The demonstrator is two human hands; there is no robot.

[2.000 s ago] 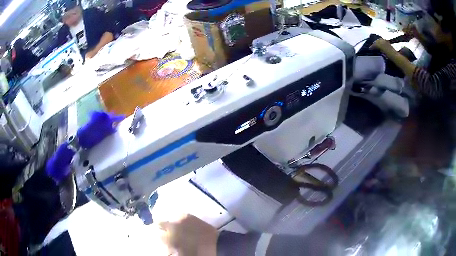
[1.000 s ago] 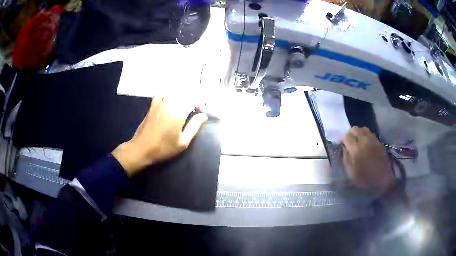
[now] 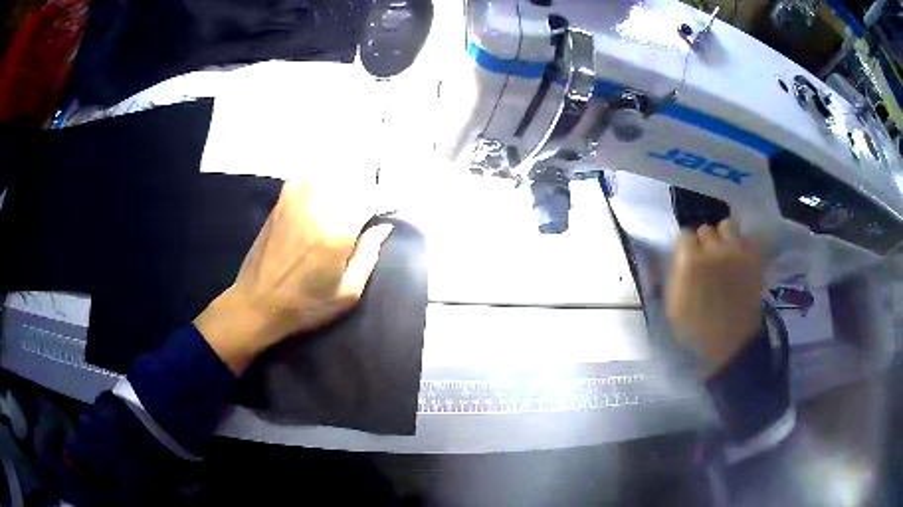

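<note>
A black fabric panel [image 3: 129, 218] lies flat on the table left of the needle area. My left hand [image 3: 302, 262] lies on its right part, thumb apart from the fingers; its fingertips are washed out by the lamp glare, so a grip cannot be told. My right hand [image 3: 715, 287] is right of the needle, fingers curled at the lower edge of a small black fabric piece [image 3: 699, 208] under the machine arm. Whether it grips the piece is hidden. The white sewing machine [image 3: 634, 129] stands above and between my hands. The needle and presser foot are lost in glare.
A dark oval guard [image 3: 393, 35] hangs left of the machine head. Dark fabric [image 3: 218, 45] lies at the back left, with a red plastic bag [image 3: 38, 59] beyond. A ruler [image 3: 535, 394] runs along the table's front edge. Scissors with a reddish part [image 3: 792, 297] lie right of my right hand.
The view has swung from the machine's right side to its needle area. Since one second ago, my right hand has moved up over the small black piece. My left hand remains on the panel.
</note>
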